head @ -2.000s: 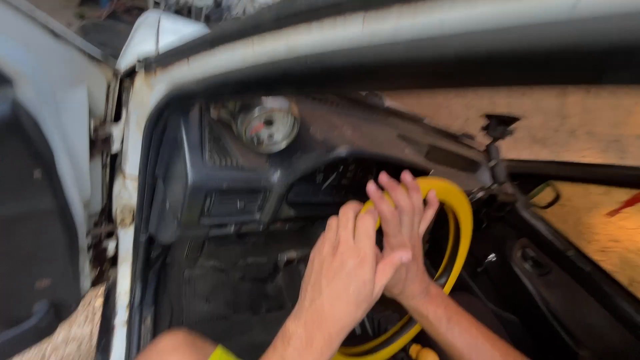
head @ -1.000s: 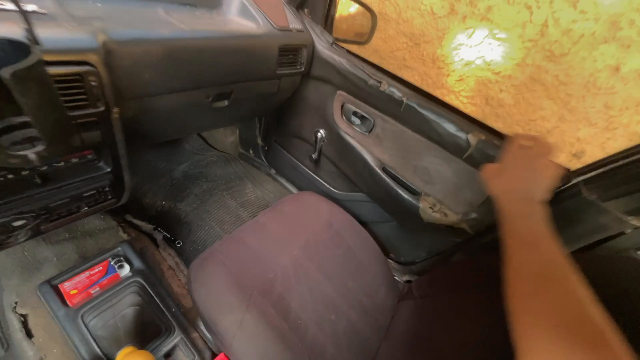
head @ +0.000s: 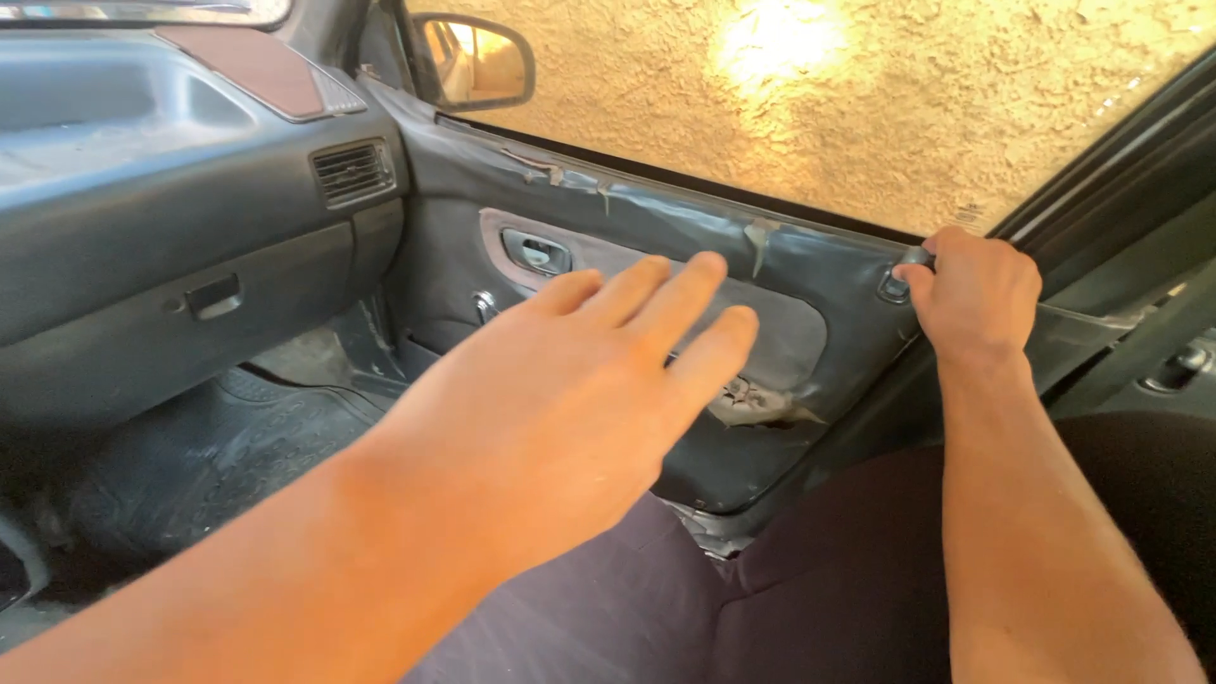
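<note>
My right hand [head: 978,294] is at the rear top corner of the car's passenger door panel [head: 665,223], its thumb and fingers closed on the door lock latch [head: 898,275] beside the window sill. My left hand [head: 589,389] is spread in the air in front of the door panel, palm down, with nothing in it, and hides part of the panel. Beyond its fingers are the inner door handle [head: 537,253] and the window crank [head: 485,306]. Torn trim [head: 760,404] shows low on the panel.
Below my arms is the dark fabric passenger seat [head: 589,608]. At the left stand the dashboard [head: 171,142], an air vent [head: 352,173] and the glove box [head: 190,285] above the footwell mat [head: 237,446]. Outside the window are a side mirror [head: 480,62] and a rough wall [head: 855,114].
The view has swung from the steering wheel to the passenger door. Both hands were at the wheel at first; my right hand then reached the door's top edge, and my left hand has come back into view.
</note>
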